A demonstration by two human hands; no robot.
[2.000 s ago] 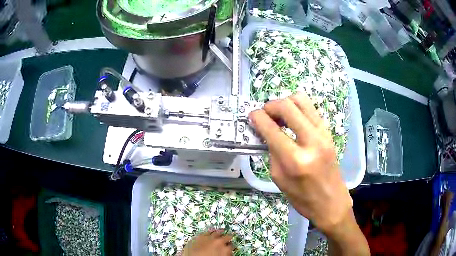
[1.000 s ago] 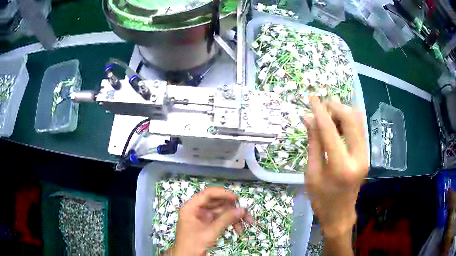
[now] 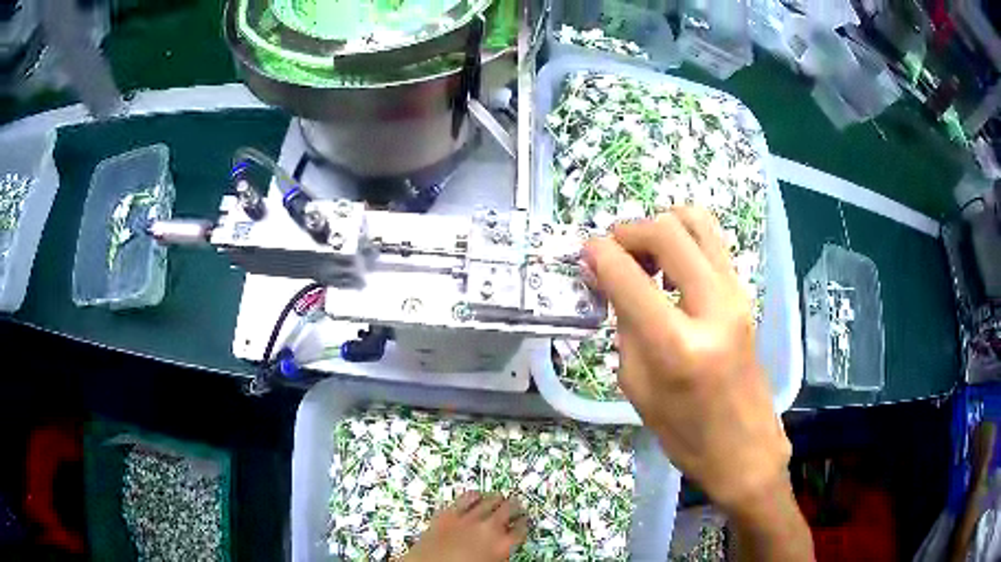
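Note:
My right hand [image 3: 686, 340] is at the right end of the silver press [image 3: 428, 269], its thumb and index fingertips together at the assembly fixture [image 3: 516, 263]. Any small part between them is too small to tell. My left hand [image 3: 472, 531] lies low in the lower parts bin [image 3: 311, 472], its fingertips on the pile of white-and-green workpieces [image 3: 439, 461]; what it holds is hidden. The upper parts bin [image 3: 782, 263] is heaped with the same pieces, partly behind my right hand.
The steel bowl feeder [image 3: 373, 93], green inside, stands above the press. Small clear boxes stand left [image 3: 93, 258] and right [image 3: 862, 362]. A green crate [image 3: 225, 494] of greyish parts is at lower left. Clear trays clutter the far right.
Compared with one second ago, my right hand has moved left from over the upper bin to the fixture. My left hand has lowered from above the lower bin onto its pile.

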